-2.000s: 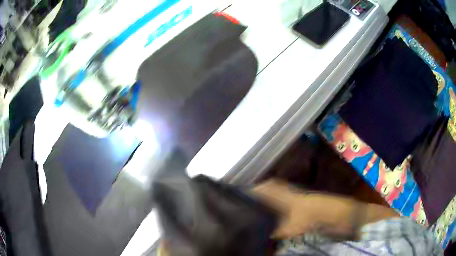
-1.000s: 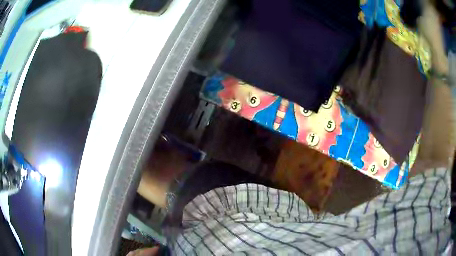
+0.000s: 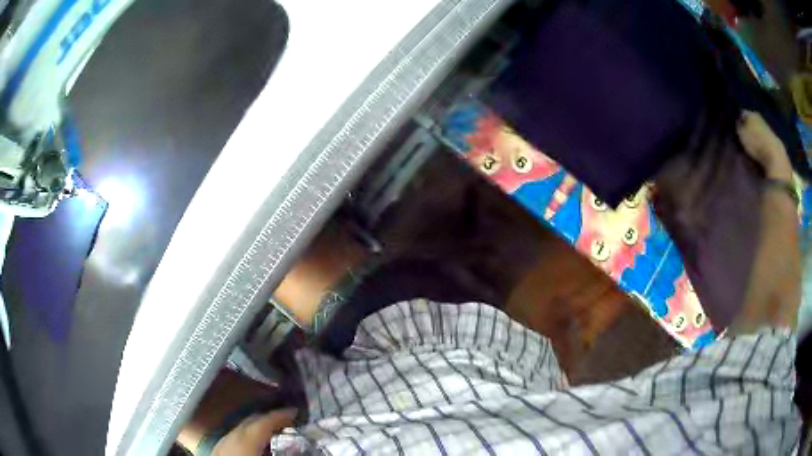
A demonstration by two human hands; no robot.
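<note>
A large dark panel (image 3: 178, 98) lies under the white sewing machine head (image 3: 44, 53) at the left. A navy patch (image 3: 49, 267) lies on it below the needle area, in bright light. At the right, navy pieces (image 3: 614, 98) and brown pieces (image 3: 712, 223) lie on a colourful printed board. My right hand (image 3: 766, 147) is at the far edge of these pieces, its fingertips against dark fabric; its grip is unclear. My left hand (image 3: 256, 432) is at the bottom, low beside the checked shirt and below the table edge, partly cut off; its fingers are unclear.
A grey measuring tape (image 3: 303, 187) runs along the front edge of the white table (image 3: 205, 223). The printed board (image 3: 579, 214) with numbered circles sits to the right of the table, lower down. Brown wood (image 3: 570, 303) and dark metal parts show beneath.
The view has swung right and down from the machine. My right hand has left the dark cloth it was near at the machine and is now at the pieces on the right.
</note>
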